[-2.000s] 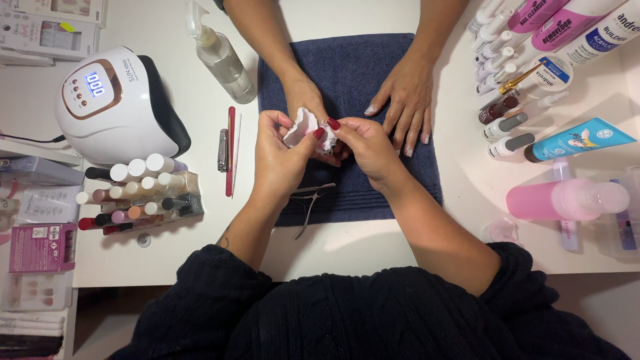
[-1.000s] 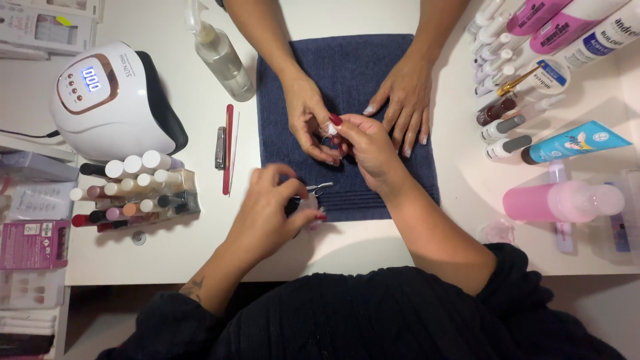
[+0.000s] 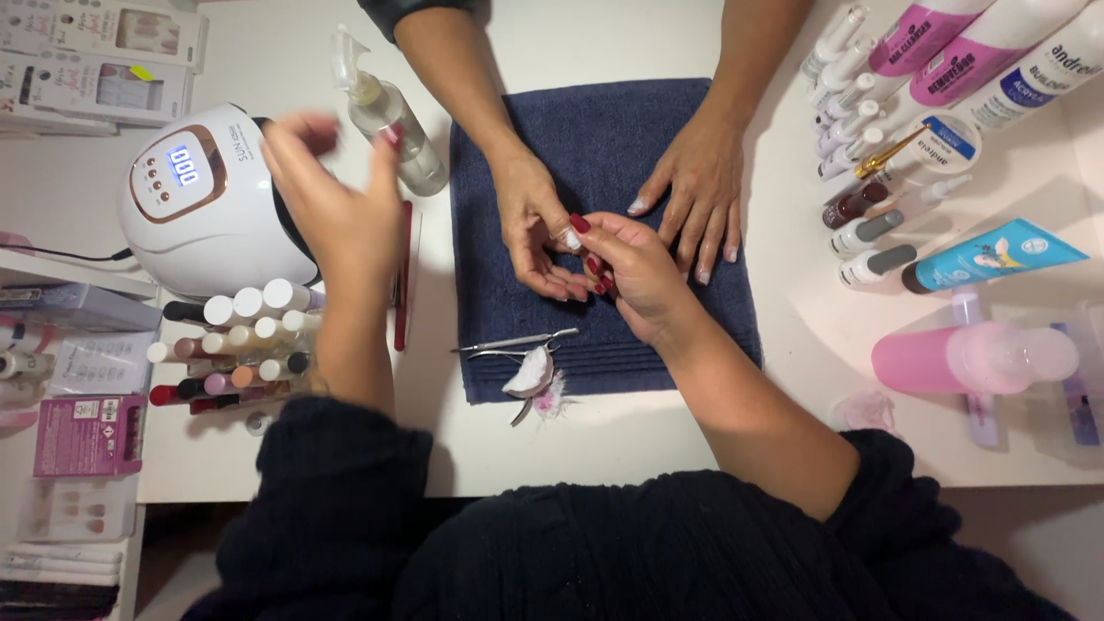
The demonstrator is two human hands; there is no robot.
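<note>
My right hand [image 3: 634, 267] grips a finger of the other person's hand [image 3: 530, 216], just above the navy towel [image 3: 595, 112]; that fingertip has something white on the nail. The other person's second hand [image 3: 707, 190] lies flat on the towel, fingers spread. My left hand [image 3: 332, 181], blurred, is raised with fingers apart between the white nail lamp [image 3: 216, 224] and the clear spray bottle [image 3: 405, 147], holding nothing visible. On the towel's lower left lie a metal cuticle pusher [image 3: 517, 341], a crumpled white pad [image 3: 530, 373] and a metal tool partly beneath it.
A rack of nail polish bottles [image 3: 250, 345] stands at left by a red nail file [image 3: 402, 302]. At right are a pink bottle [image 3: 949, 358], a blue tube [image 3: 1000, 256], small polish bottles [image 3: 862, 233] and large pink-and-white bottles [image 3: 957, 78]. Boxes [image 3: 90, 435] fill the left edge.
My left hand has moved from the towel's lower edge up toward the spray bottle. The white pad, earlier in my hands, lies by the metal tools. My right hand stays at the other person's finger.
</note>
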